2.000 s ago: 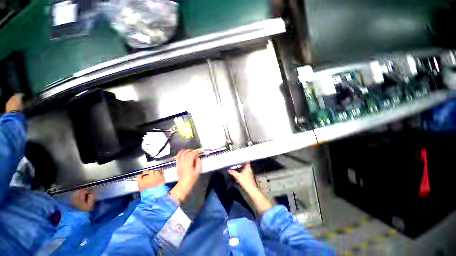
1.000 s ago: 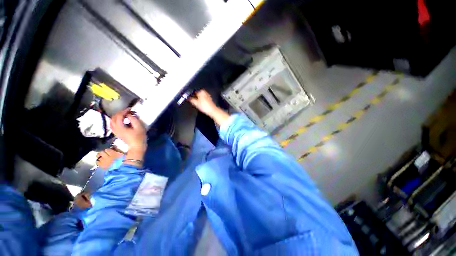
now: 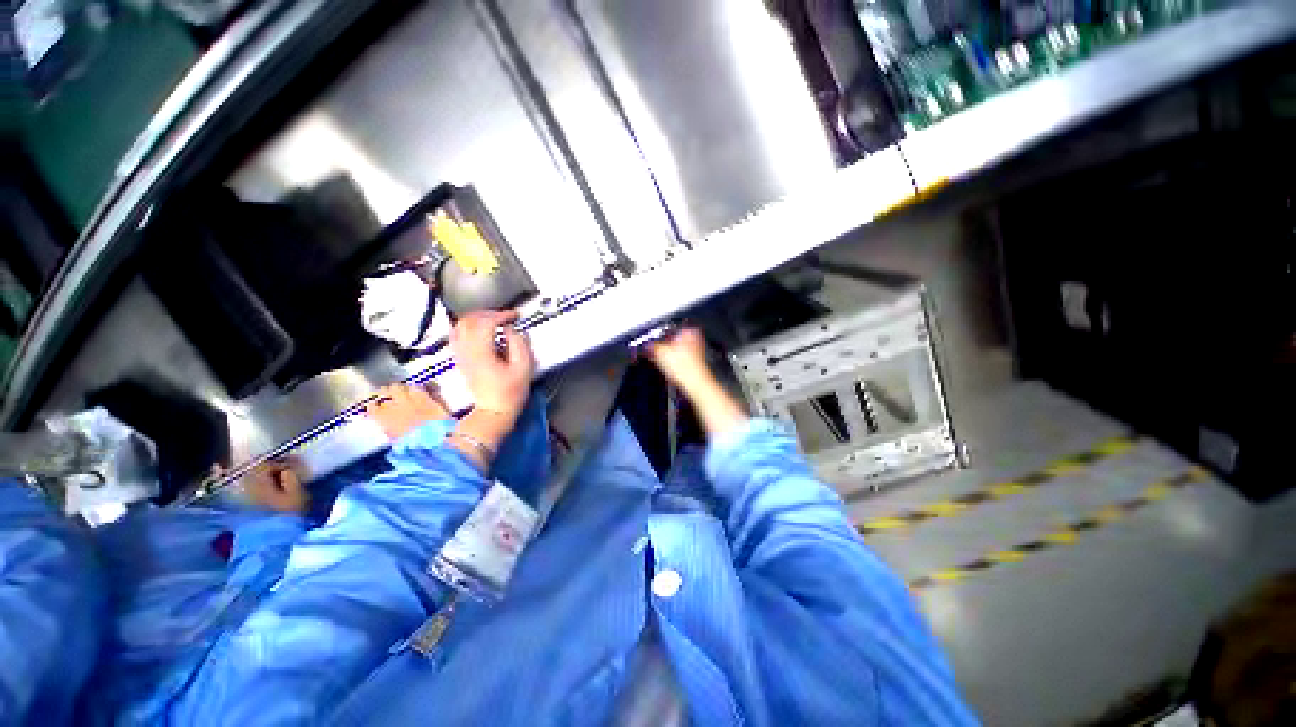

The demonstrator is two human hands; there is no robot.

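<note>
My left hand point(image 3: 492, 372) is at the pale line rail point(image 3: 576, 330), fingers curled, with a small pale spot between them; I cannot tell whether it holds anything. My right hand point(image 3: 682, 358) is below the rail's near edge, fingertips closed on a small shiny metal piece point(image 3: 652, 337). Beyond my left hand, a black tray point(image 3: 490, 273) holds a white round item point(image 3: 400, 310) and a yellow item point(image 3: 463, 243).
Another person's hand point(image 3: 407, 412) lies on the rail left of mine, and a further hand point(image 3: 279, 487) is farther left. Black bins point(image 3: 235, 305) are at the left. Populated boards point(image 3: 1016, 64) stand upper right. A grey crate point(image 3: 853, 384) and a black cabinet point(image 3: 1151, 270) are below the line.
The view swung down and right, then partly back, so the boards show again. Both my hands stay near the rail. The other person's hand is still beside my left one.
</note>
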